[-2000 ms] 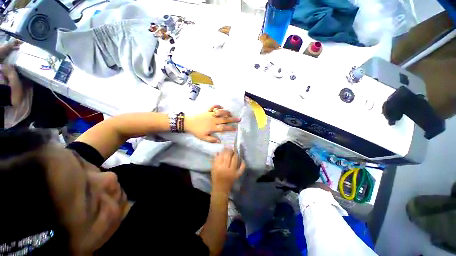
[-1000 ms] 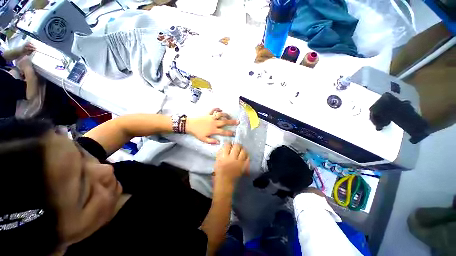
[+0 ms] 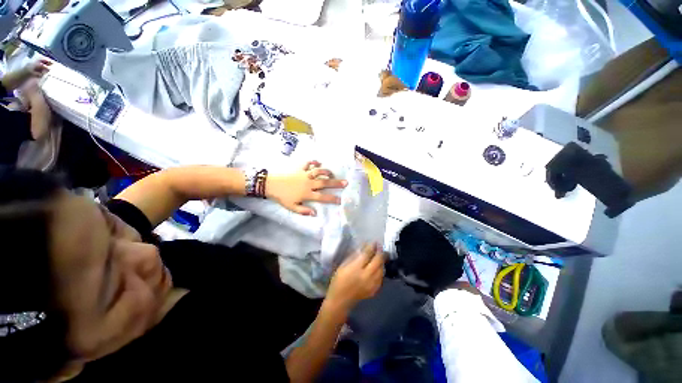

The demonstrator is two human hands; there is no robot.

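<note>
A light grey garment piece (image 3: pixel 262 224) lies at the needle end of the white sewing machine (image 3: pixel 478 161). Another person's hand (image 3: pixel 303 188) lies flat on it, fingers spread. That person's other hand (image 3: pixel 359 275) pinches the fabric's lower right edge. A white sleeve (image 3: pixel 467 333) enters from the bottom, apparently my right arm. Only a little skin of my right hand (image 3: pixel 468 287) shows at the cuff, beside a black cloth bundle (image 3: pixel 426 258); its fingers cannot be made out. My left hand is not in view.
Gathered grey fabric (image 3: pixel 179 78) and small metal parts (image 3: pixel 258 56) lie left of the machine. A blue bottle (image 3: pixel 413 45), thread spools (image 3: pixel 458 93) and teal cloth (image 3: pixel 486 41) stand or lie behind it. A person in black (image 3: pixel 202 322) sits at left. Yellow and green loops (image 3: pixel 508 288) lie at lower right.
The other person's lower hand has moved down and right, away from the upper hand, and the fabric there is more bunched. The view has shifted slightly. The white sleeve stays beside the black bundle.
</note>
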